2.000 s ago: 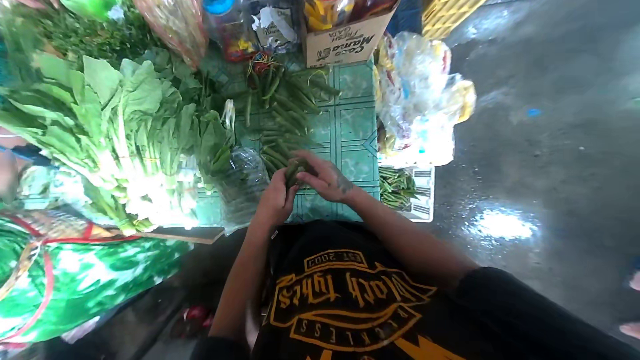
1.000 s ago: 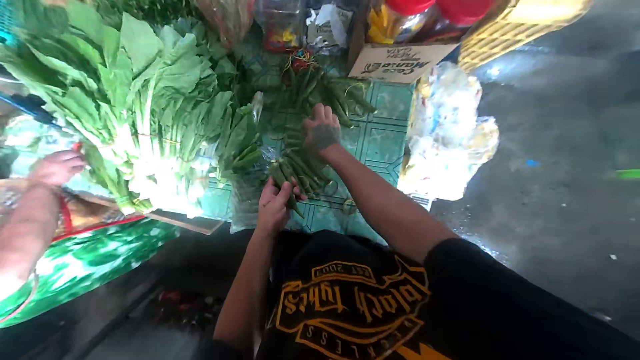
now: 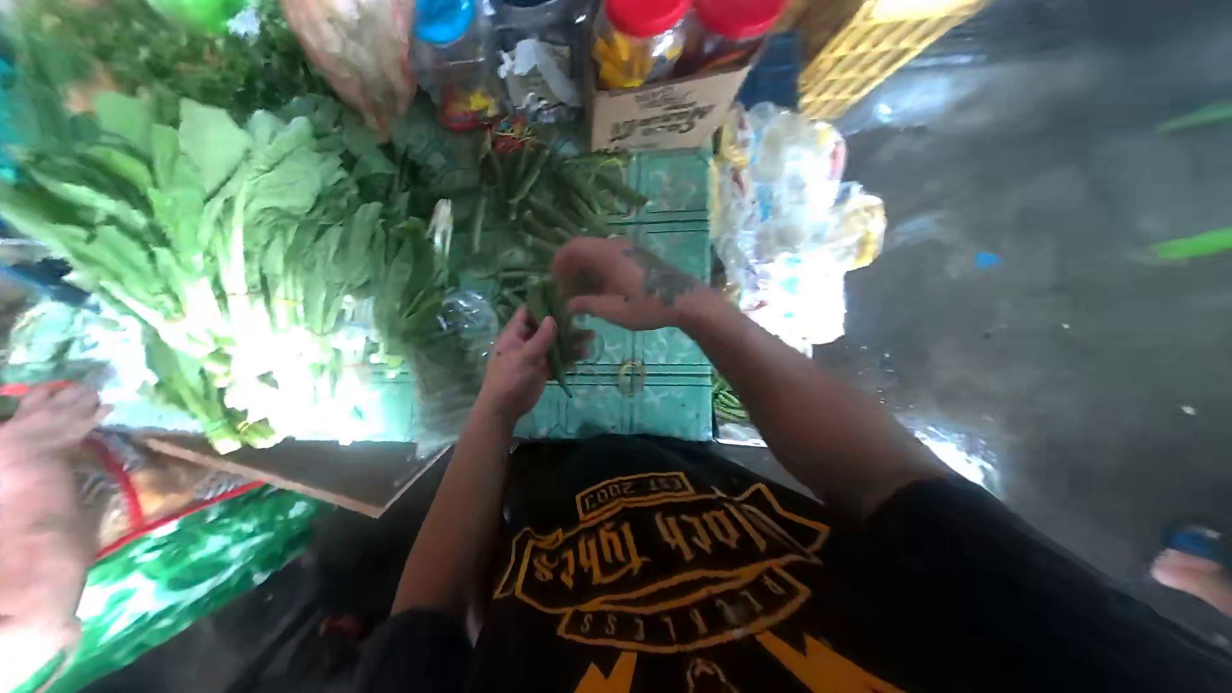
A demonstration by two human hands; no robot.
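My left hand (image 3: 521,361) holds several long green pods (image 3: 552,322), perhaps okra, low over the green tiled-pattern table cover (image 3: 669,385). Just right of them and slightly above is my right hand (image 3: 621,281), its fingers curled down at the pods' upper ends; whether it grips any cannot be told. More green pods (image 3: 568,197) lie in a pile beyond my hands, beside a bunch of coloured rubber bands (image 3: 511,133). A clear plastic bag (image 3: 465,318) lies left of my left hand.
Leafy green bundles (image 3: 241,221) cover the left side. Jars with red lids (image 3: 643,43) stand by a cardboard box (image 3: 664,114) at the back. Plastic bags (image 3: 789,221) line the right edge, below a yellow basket (image 3: 876,53). Another person's hand (image 3: 48,443) is at the far left.
My right hand has come back from the pod pile toward my left hand, which still holds pods. One second ago the other person's arm was at the left too; two seconds ago my hands were together.
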